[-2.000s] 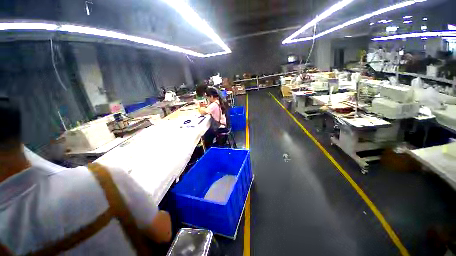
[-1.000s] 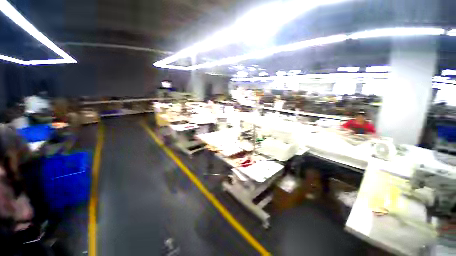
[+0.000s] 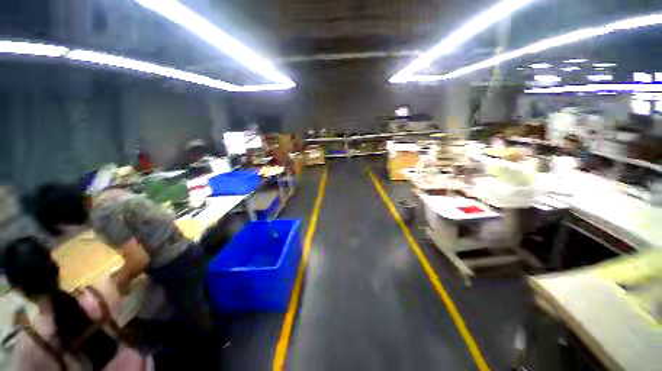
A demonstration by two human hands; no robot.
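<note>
Neither of my hands is in the picture. A large blue bin [image 3: 255, 264] stands on the floor ahead on the left, beside the yellow line [image 3: 300, 272]. Part of its inside shows, but what it holds is not clear. The grey floor aisle [image 3: 363, 290] runs straight ahead between two yellow lines. The picture is somewhat blurred.
A person in grey [image 3: 138, 224] leans over a table at left, near a brown carton [image 3: 86, 259]. A person in pink [image 3: 69, 340] is at the lower left. At right are a white table with a red piece [image 3: 470, 209] and a nearer table edge [image 3: 573, 308]. Shelves [image 3: 356, 145] stand at the back.
The view swung right, then back to face along the aisle, and has moved forward. The first blue bin and the person with brown straps have left the picture; the tables are nearer.
</note>
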